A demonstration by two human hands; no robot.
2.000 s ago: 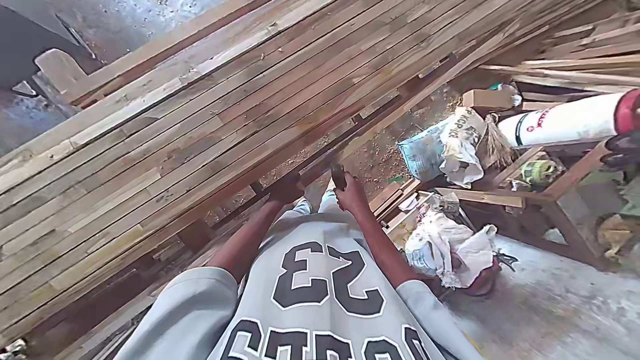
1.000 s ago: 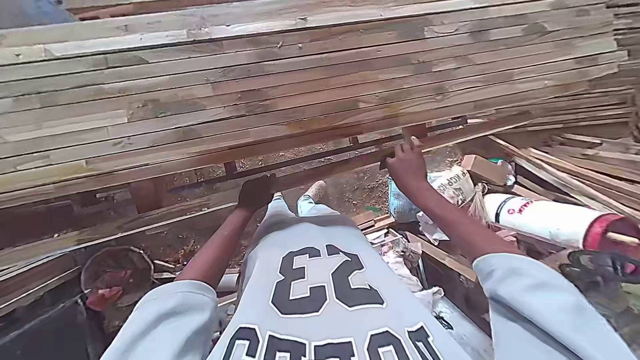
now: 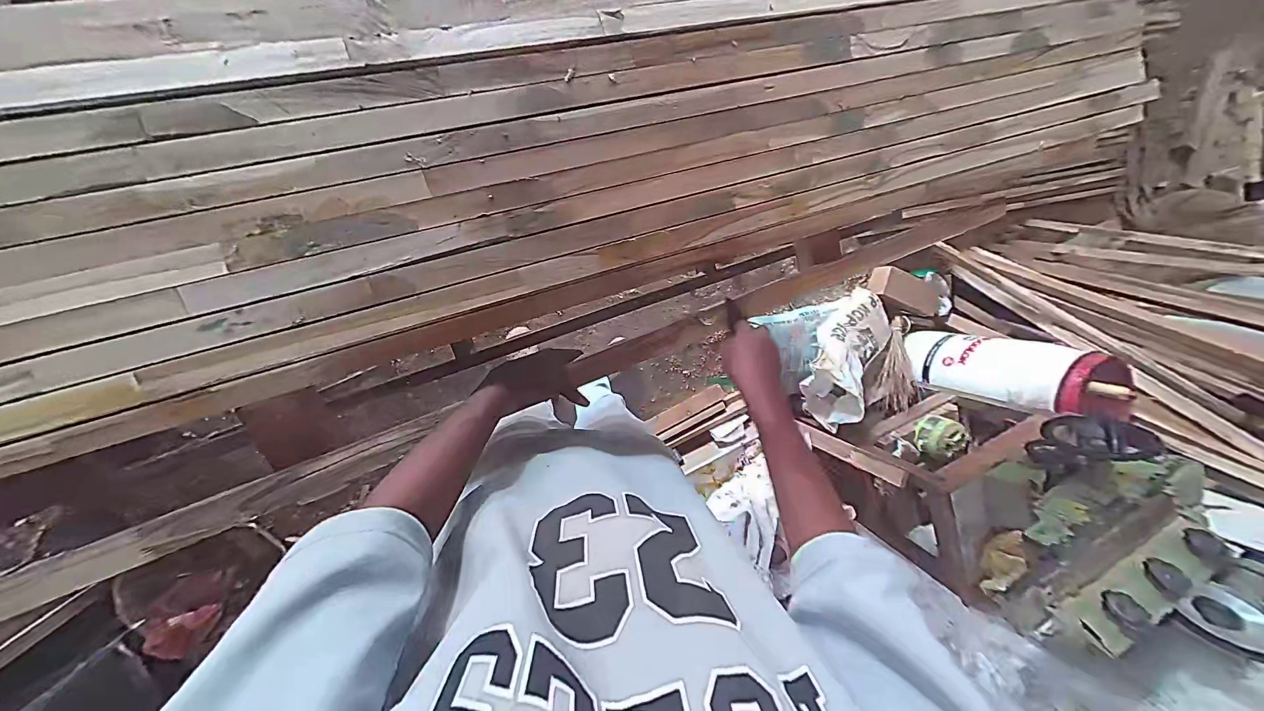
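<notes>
A long narrow wooden strip (image 3: 849, 259) runs diagonally in front of me, beside the near edge of a broad surface of long wooden slats (image 3: 553, 178). My left hand (image 3: 528, 380) grips the strip close to my legs, its fingers curled over it. Farther right, my right hand (image 3: 752, 357) is at the strip's near side, its fingers closed on a small dark object (image 3: 733, 314) whose kind I cannot make out. The object's tip lies against or just over the strip.
Sacks (image 3: 847, 341), a cardboard box (image 3: 904, 291) and a white cylindrical container with a red end (image 3: 997, 370) lie at the right. A wooden frame (image 3: 992, 452) stands below them. Loose wooden strips (image 3: 1116, 316) spread behind. A reddish thing (image 3: 183, 632) lies at lower left.
The view has swung considerably. Since one second ago, my right hand has changed from reaching over the strip to being at its near side. My left hand stays at the strip.
</notes>
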